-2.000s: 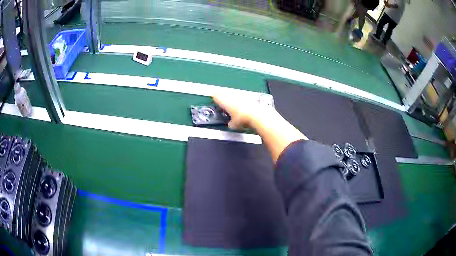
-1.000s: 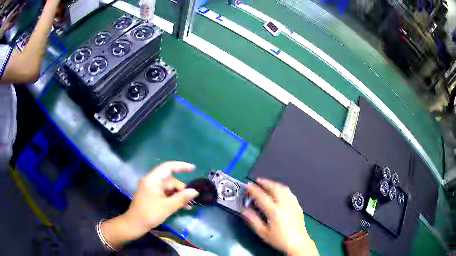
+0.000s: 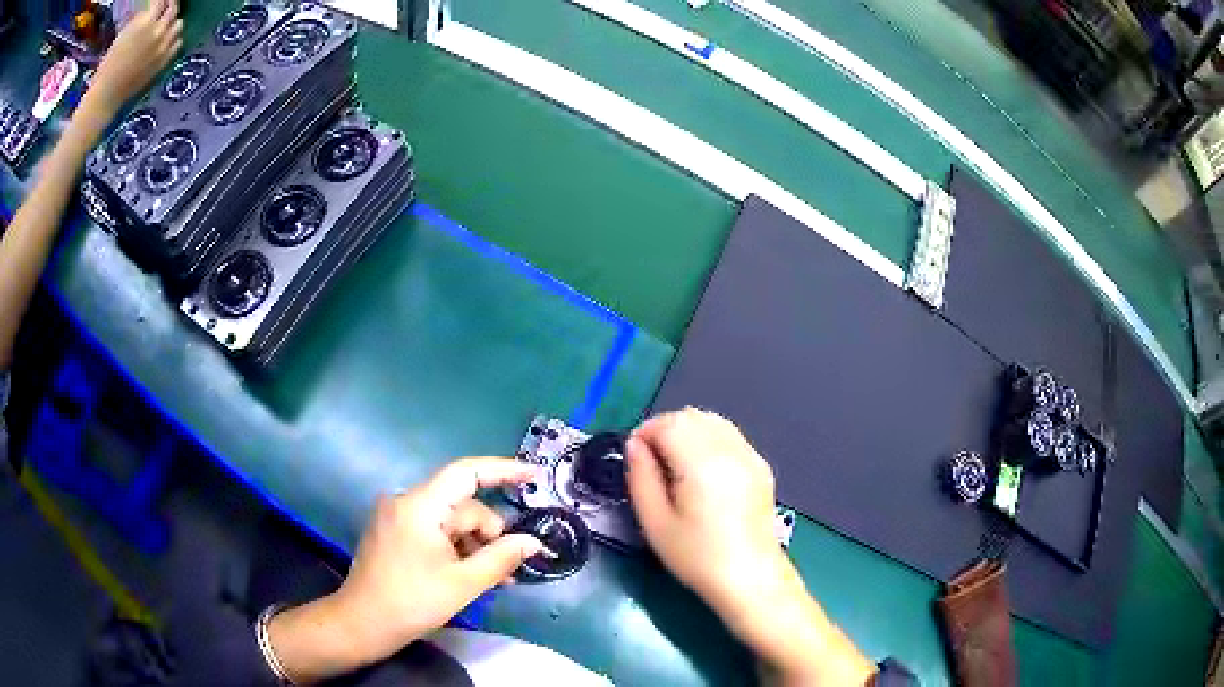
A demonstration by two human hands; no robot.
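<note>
A silvery three-hole plate [image 3: 546, 443] lies on the green bench in front of me, partly hidden by my hands. My left hand [image 3: 436, 550] holds black discs [image 3: 553, 542] between thumb and fingers, just off the plate's near left edge; how many cannot be told. My right hand [image 3: 705, 490] grips another black disc [image 3: 603, 466] by its edge, over the plate's left round seat. Whether this disc touches the seat cannot be told. The rest of the plate is under my right hand, with its right end showing beyond it.
Tall stacks of plates [image 3: 289, 222] stand at the left, near another person's arm [image 3: 61, 201]. A black mat [image 3: 819, 389] lies at right, bearing a shallow tray [image 3: 1090, 517] with ringed parts [image 3: 1044, 416] and a brown pouch [image 3: 980, 624]. Another silvery plate [image 3: 932, 244] lies behind.
The view has shifted. The plate is now in front of me on the bench. My right hand has moved from the plate's right part to its left seat and now holds a disc.
</note>
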